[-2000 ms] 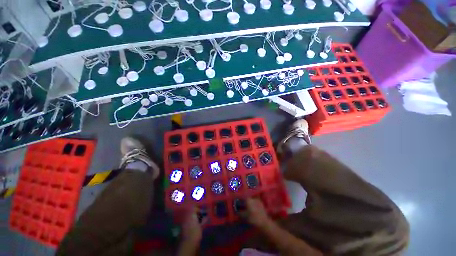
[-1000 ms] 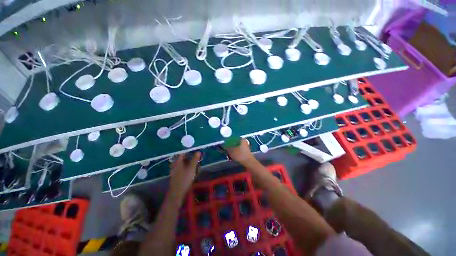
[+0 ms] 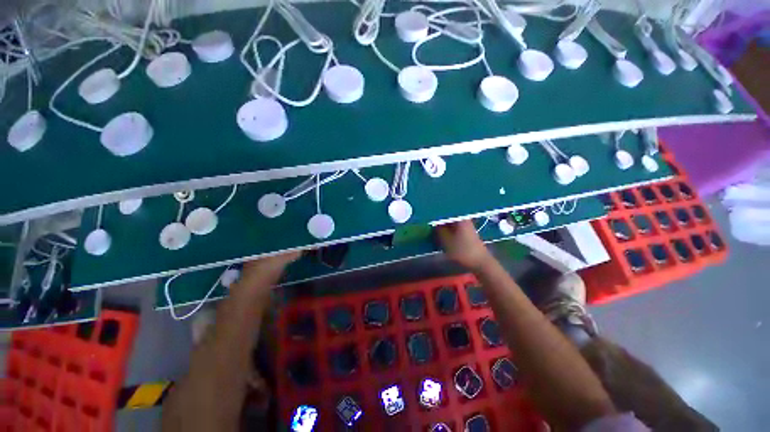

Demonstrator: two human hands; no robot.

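Observation:
My left hand (image 3: 277, 263) reaches to the lowest green shelf (image 3: 363, 256); its fingertips are hidden under the middle shelf's edge. A dark watch body (image 3: 333, 255) lies on the lowest shelf just right of it. My right hand (image 3: 458, 238) reaches in at the same shelf, right of a green patch (image 3: 413, 234); its fingertips are hidden too. Whether either hand holds anything cannot be told. Below, between my forearms, a red-orange compartment tray (image 3: 321, 395) holds many dark watch bodies and several with lit white-blue screens.
White charging pucks (image 3: 321, 225) with looped cables lie on the upper shelves. A white bracket (image 3: 582, 240) and stacked red-orange trays (image 3: 658, 277) are at right, a purple bin (image 3: 705, 152) behind. A side tray (image 3: 63, 371) is at lower left. My shoe (image 3: 567, 295) is beside the bracket.
The view has moved closer to the shelves. My hands have moved farther apart, left hand leftward and right hand rightward. Since the oldest frame, both hands have left the compartment tray for the lowest shelf.

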